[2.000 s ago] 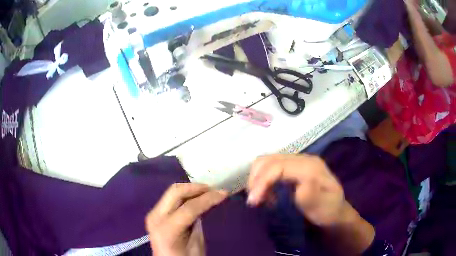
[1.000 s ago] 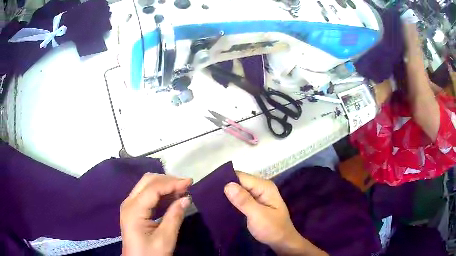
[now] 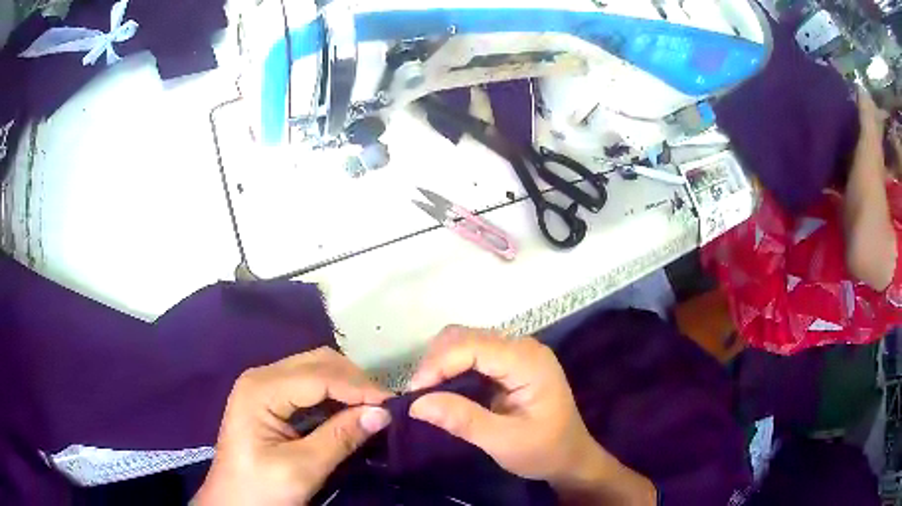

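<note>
My left hand [image 3: 292, 420] and my right hand [image 3: 504, 400] are close together at the front edge of the table. Thumbs and fingers of both pinch a dark purple piece [image 3: 430, 435], which is folded between them and hangs below. The rest of that cloth merges with the dark cloth on the lap, so its outline is hidden. A large dark purple garment panel [image 3: 148, 371] lies to the left, over the table's front edge. Pink-handled thread snips [image 3: 470, 225] lie on the table above my right hand, blades pointing up-left.
The sewing machine head [image 3: 514, 49] spans the top. Black shears [image 3: 549, 188] lie under its arm, by a purple strip [image 3: 512, 109]. A white ribbon bow [image 3: 97, 42] lies upper left. A printed label [image 3: 720, 193] is at right. A person in red [image 3: 791, 287] is at the right.
The purple piece, spread flat between my hands a second ago, is now folded and pinched. My right hand has moved in beside my left. The person's purple cloth hangs lower and wider.
</note>
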